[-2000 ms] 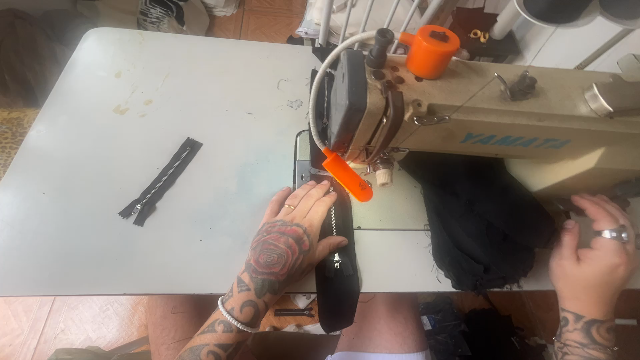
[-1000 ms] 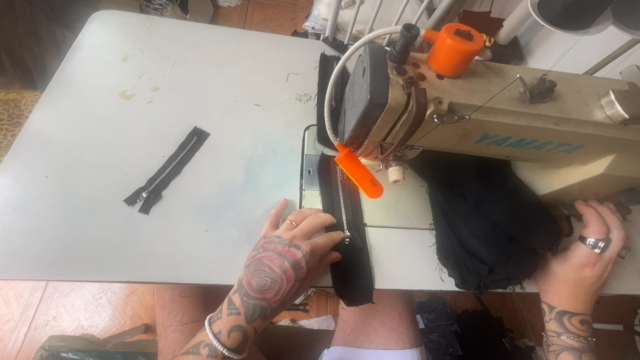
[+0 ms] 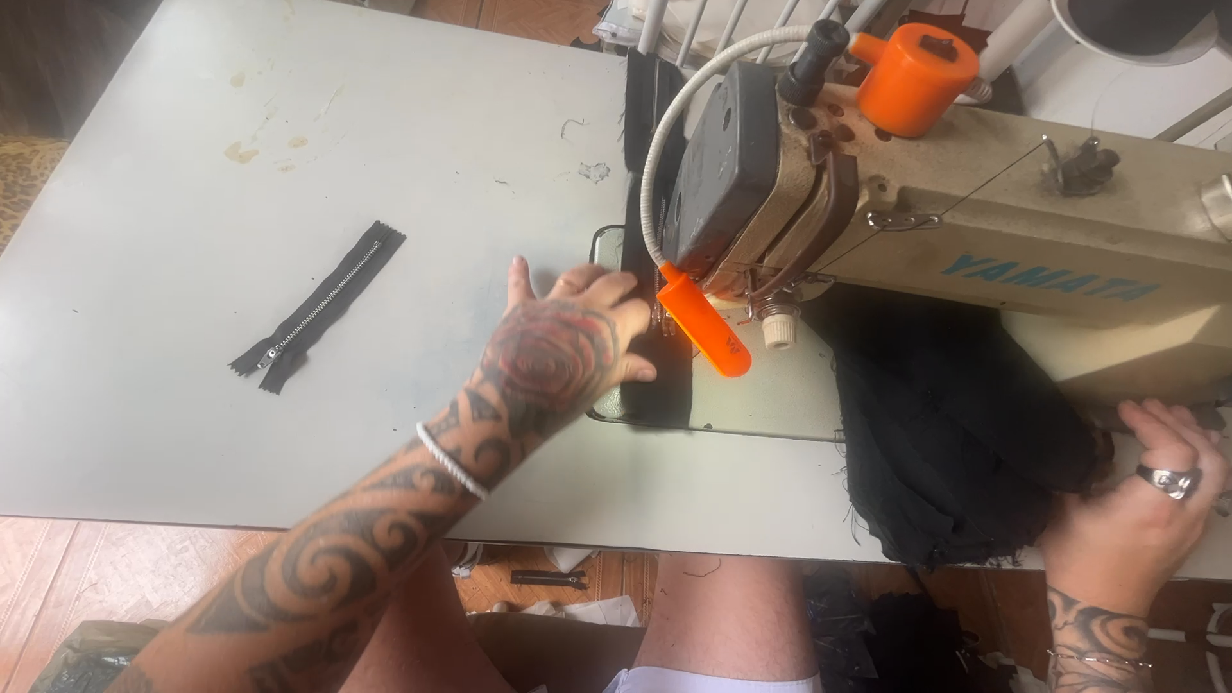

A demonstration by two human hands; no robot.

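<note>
My left hand [image 3: 577, 337] lies with spread fingers on a black fabric strip [image 3: 659, 385] that runs under the head of a Yamata sewing machine [image 3: 943, 192]. The needle area is partly behind an orange lamp [image 3: 705, 322] on a flexible neck. At the right, my right hand [image 3: 1136, 481] is beside a bunched black cloth [image 3: 953, 433], near the base of the machine arm; its fingertips are blurred, and whether they grip anything is unclear. A loose black zipper with metal teeth [image 3: 322, 303] lies at a slant on the white table, left of my left hand.
The white sewing table [image 3: 192, 433] spans the view, with thread scraps near the machine. An orange lamp base [image 3: 914, 82] sits on the machine head. White rails [image 3: 688, 34] stand behind. Below the front edge, another zipper [image 3: 549, 578] lies on the tiled floor.
The black strip has moved away from me under the machine head, and its near end now lies on the machine bed. My left hand has moved forward with it.
</note>
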